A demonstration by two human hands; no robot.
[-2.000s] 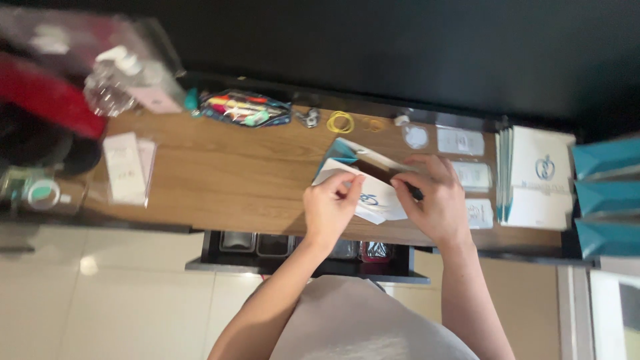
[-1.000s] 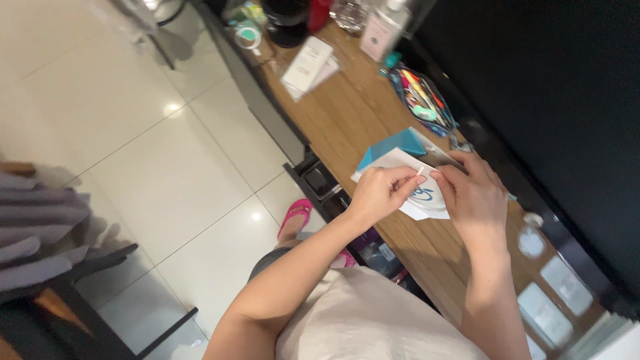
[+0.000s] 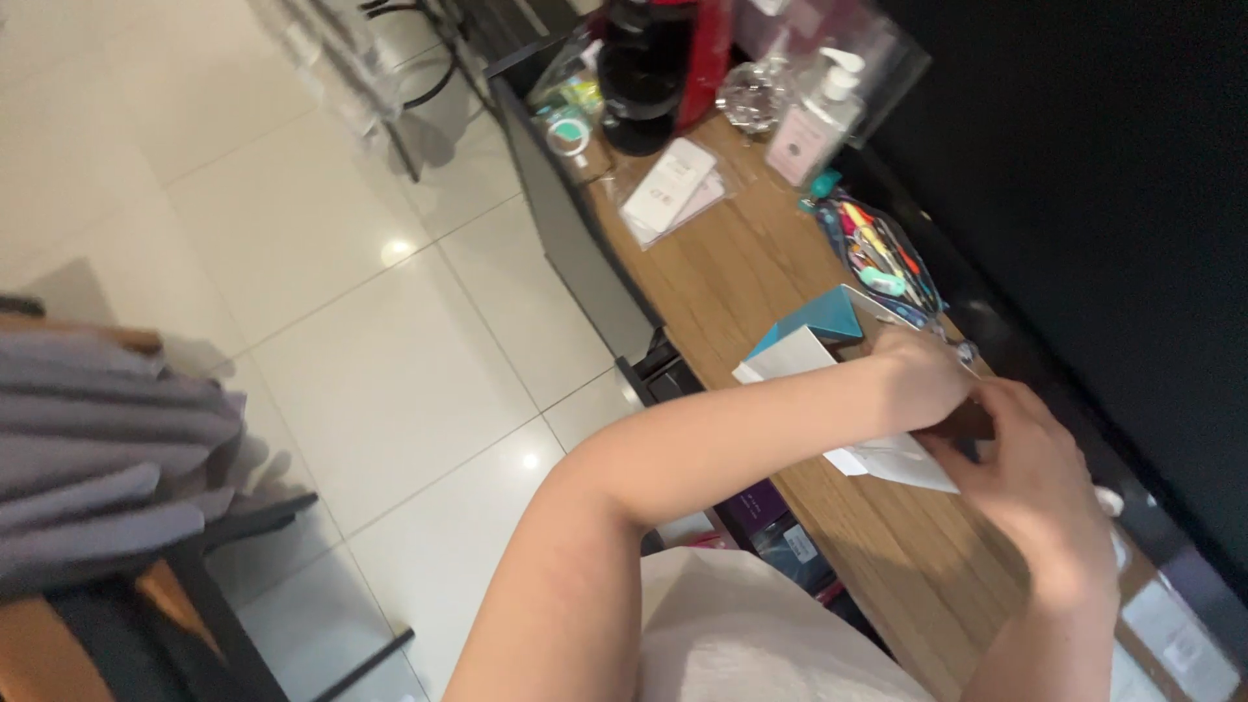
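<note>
A white paper bag [image 3: 795, 357] with blue side panels lies on the wooden tabletop [image 3: 751, 263], its mouth spread apart. My left hand [image 3: 921, 375] reaches into the bag's opening; its fingers are hidden inside, so its grip cannot be seen. At the bag's right side, my right hand [image 3: 1019, 463] holds the edge between thumb and fingers. Just beyond the bag is a patterned pouch [image 3: 882, 258] full of pens and markers.
A pump bottle [image 3: 814, 127], a clear glass object [image 3: 756, 96] and packaged white cards [image 3: 671, 185] stand or lie farther up the table. Below the near edge, an open drawer [image 3: 770, 526] holds boxes. Flat clear packets [image 3: 1180, 634] lie at the lower right.
My left hand has moved from the bag's front rim into its opening. My right hand stays at the bag's right side. The view has turned strongly.
</note>
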